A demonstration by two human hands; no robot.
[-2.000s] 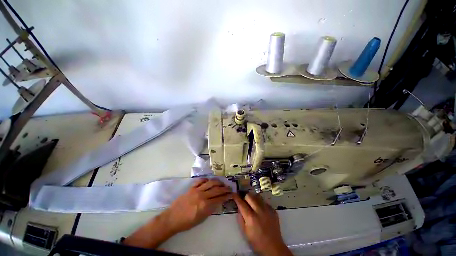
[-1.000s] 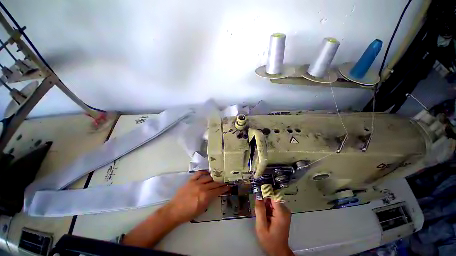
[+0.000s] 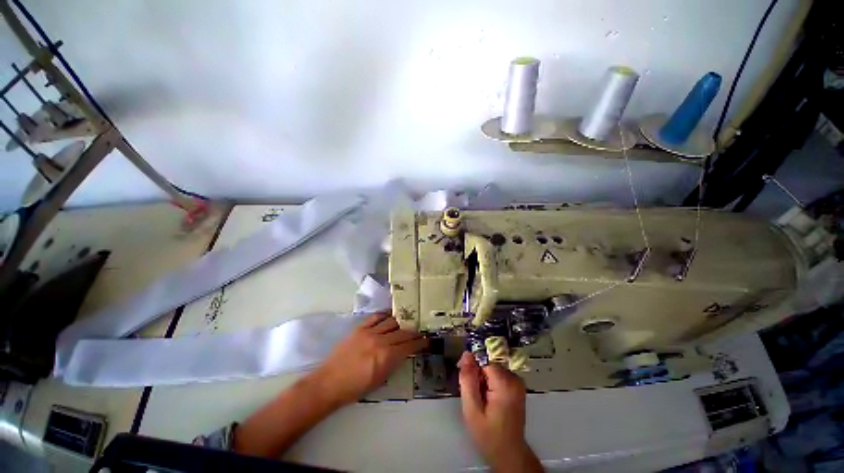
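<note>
A long pale lilac-grey fabric band (image 3: 213, 358) lies flat to the left of the sewing machine head (image 3: 574, 268) and folds back at the far left. My left hand (image 3: 370, 356) lies over the band's right end beside the needle area, fingertips close to the presser foot; whether it grips the cloth is hidden. My right hand (image 3: 492, 397) is at the front of the head, thumb and fingers together just below the tension knobs (image 3: 500, 351); what is between its fingertips is too small to tell. The dark needle plate (image 3: 435, 371) shows between the hands.
Two white thread cones (image 3: 521, 97) and a blue cone (image 3: 692, 109) stand on a shelf behind. More pale cloth (image 3: 366, 242) lies behind and left of the head. A neighbouring thread stand (image 3: 88, 162) is at upper left. Dark and bluish cloth is at lower right.
My right hand has left the band's end and moved right and up to the tension knobs. My left hand has shifted slightly left with the band's end, uncovering the needle plate.
</note>
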